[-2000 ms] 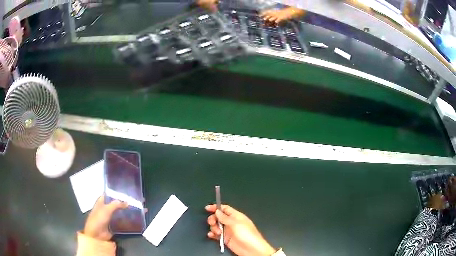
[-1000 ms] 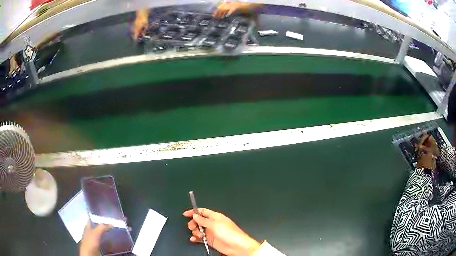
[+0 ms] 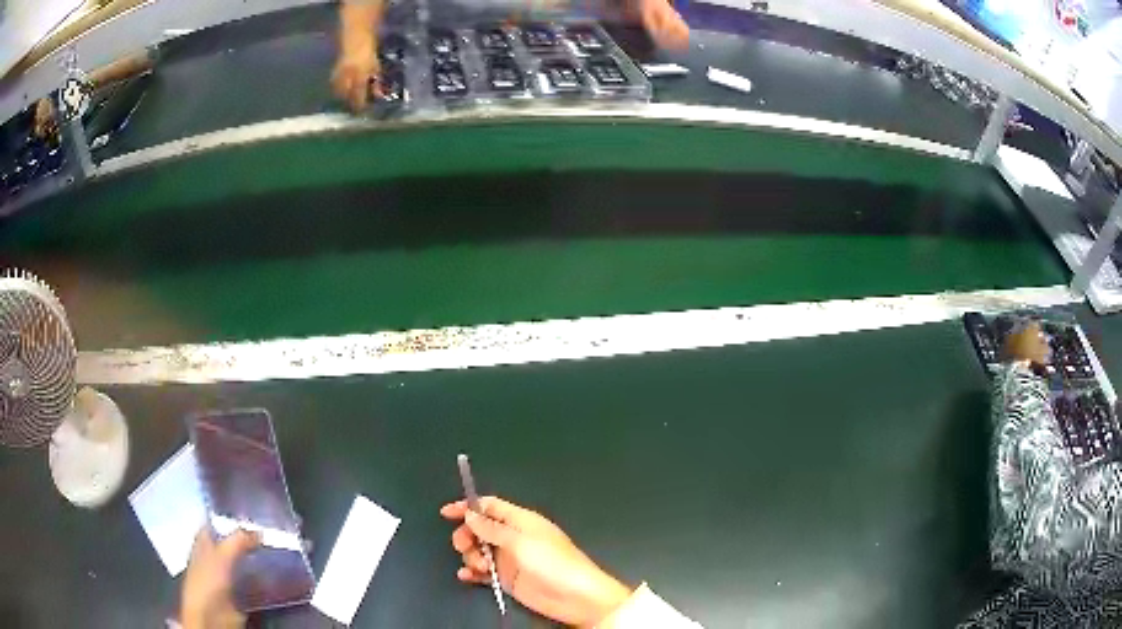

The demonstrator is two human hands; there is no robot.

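My left hand (image 3: pixel 218 575) is at the lower left, around the lower part of a large dark smartphone (image 3: pixel 244 473), with the thumb over its screen. The smartphone partly covers a white paper sheet (image 3: pixel 170 506). A narrow white label strip (image 3: pixel 357 559) lies on the dark green bench just right of the smartphone. My right hand (image 3: pixel 523 555) is at the lower middle, holding thin grey tweezers (image 3: pixel 468 479) like a pen, tip pointing up and away from me. The tweezers touch nothing else that I can see.
A white desk fan (image 3: pixel 89 449) stands at the left edge. A worn white rail (image 3: pixel 591 339) borders the green conveyor (image 3: pixel 554 270). Across it, a person's hands are at a clear tray of black phones (image 3: pixel 517 92). At right, a patterned sleeve (image 3: pixel 1031 473) reaches over another phone tray (image 3: pixel 1083 424).
The view has turned and shifted. The tray across the conveyor now lies flat, and the person's hand there has moved to its right side. My hands keep their holds on smartphone and tweezers.
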